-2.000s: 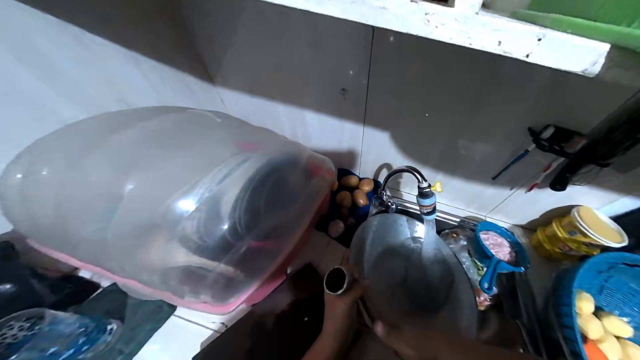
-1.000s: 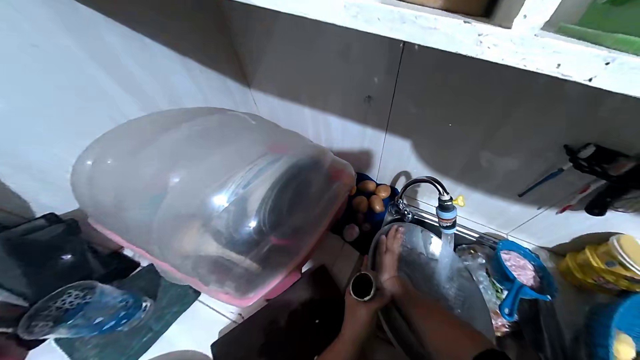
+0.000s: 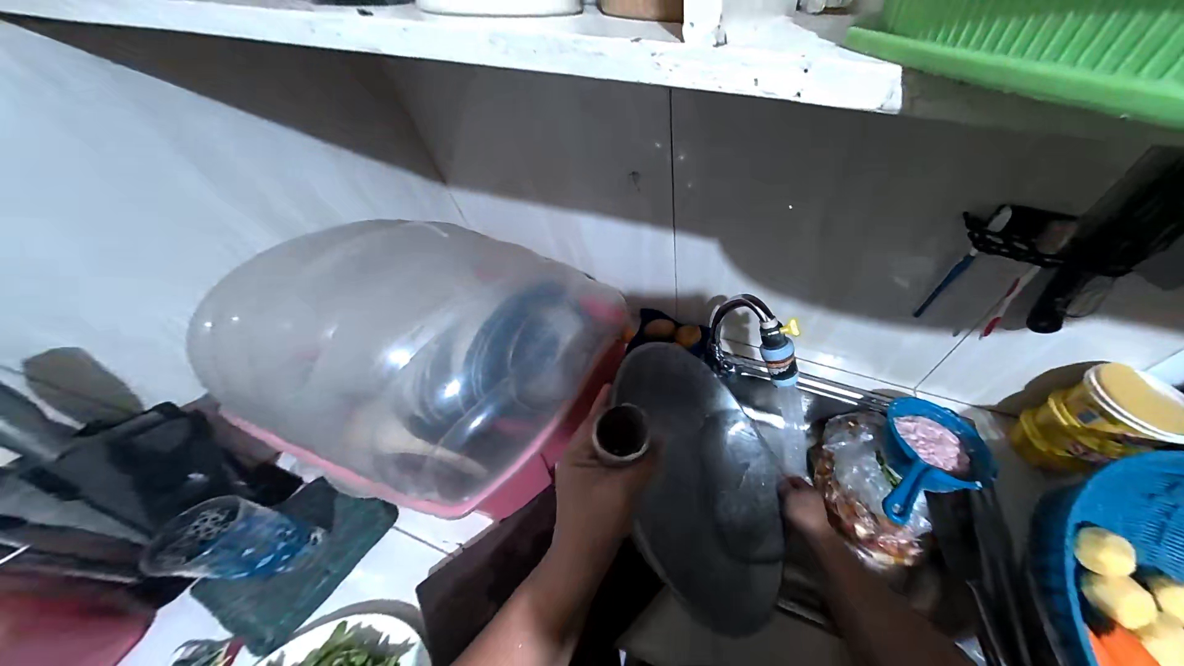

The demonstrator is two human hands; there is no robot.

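Observation:
A dark metal wok [image 3: 698, 499] is tilted on its side over the sink, between my hands. My left hand [image 3: 601, 472] is closed around its hollow tubular handle [image 3: 622, 433], whose open end faces up. My right hand [image 3: 807, 507] touches the wok's right edge; its fingers are partly hidden. Water runs from the faucet [image 3: 777, 353] at the back, just right of the wok.
A pink dish rack [image 3: 518, 486] with a cloudy cover [image 3: 370, 324] stands left. Eggs [image 3: 673, 330] sit behind the wok. To the right are a blue strainer [image 3: 982, 462] with pink meat, a plastic bag [image 3: 856, 462], a yellow bucket [image 3: 1064, 421] and a blue basket [image 3: 1068, 527] of peeled potatoes. A shelf [image 3: 555, 46] overhangs.
The wok, lying low in the sink with water falling into it two seconds ago, is now tipped up on its side. My right hand has moved from beside the handle to the wok's right edge.

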